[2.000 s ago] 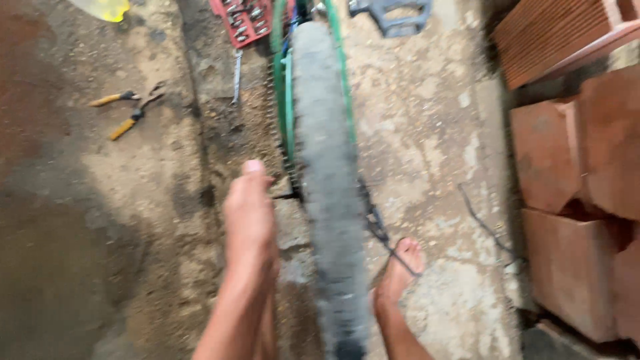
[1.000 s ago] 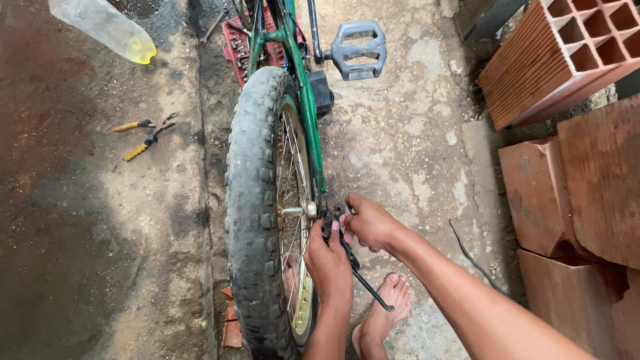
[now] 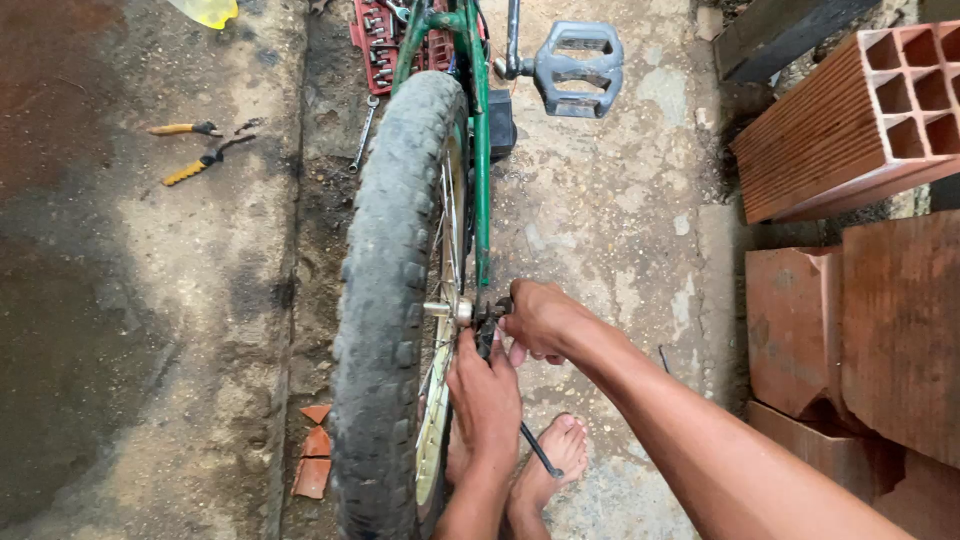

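Note:
A bicycle wheel with a knobby tire [image 3: 386,300] stands upright in a green bicycle frame [image 3: 482,187]. Beside its hub [image 3: 463,310], my left hand [image 3: 486,394] has its fingers on a dark metal part at the axle end. My right hand [image 3: 540,319] meets it from the right, fingers curled at the same dark part, which they largely hide. A black rod, perhaps a kickstand [image 3: 541,450], slants down from below my left hand, over my foot. Whether the right fingers hold a separate small piece cannot be told.
Ahead lie a red socket set case [image 3: 360,37] and a combination wrench [image 3: 364,135]. Yellow-handled pliers [image 3: 187,171] rest on the concrete at left. A pedal [image 3: 579,69] juts out right of the frame. Hollow clay bricks [image 3: 814,142] line the right side; broken clay pieces [image 3: 311,476] lie left of the tire.
Two seconds ago my left hand was apart from the wheel, left of the tire. One second ago both hands were at the axle, where they remain. The view has shifted.

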